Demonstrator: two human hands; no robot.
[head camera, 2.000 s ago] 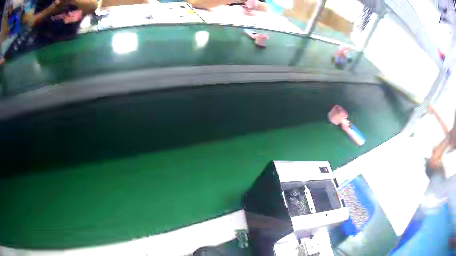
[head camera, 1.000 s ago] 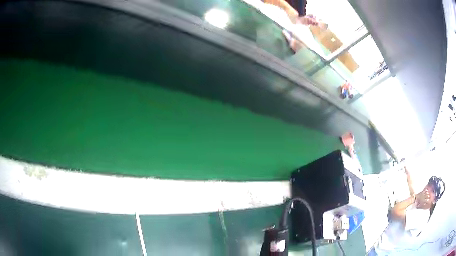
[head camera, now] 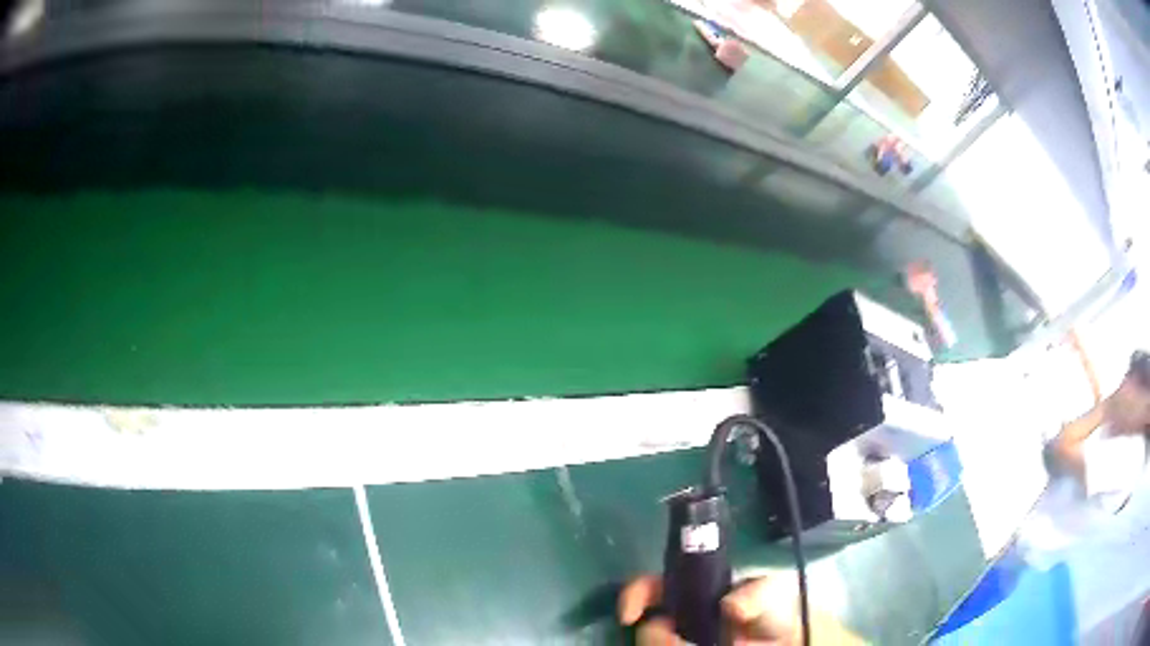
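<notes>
A black electric screwdriver [head camera: 697, 568] with a pale label stands roughly upright at the bottom edge, right of centre. Its black cable loops up from its top end and down on the right. My right hand [head camera: 763, 608] is cut off by the bottom edge and grips the screwdriver's lower body, with fingers showing on both sides of it. The tool's lower end is out of the picture. My left hand is not in view.
A screw feeder [head camera: 820, 379] stands right of the screwdriver, with a blue bin [head camera: 933, 475] beside it. A pink fan [head camera: 924, 288] lies on the green conveyor [head camera: 378, 303] behind. More fans lie farther back. A person [head camera: 1116, 435] sits at the right.
The view has swung from the conveyor towards the bench. My right hand has come into view on the screwdriver, which showed without a visible hand a second ago.
</notes>
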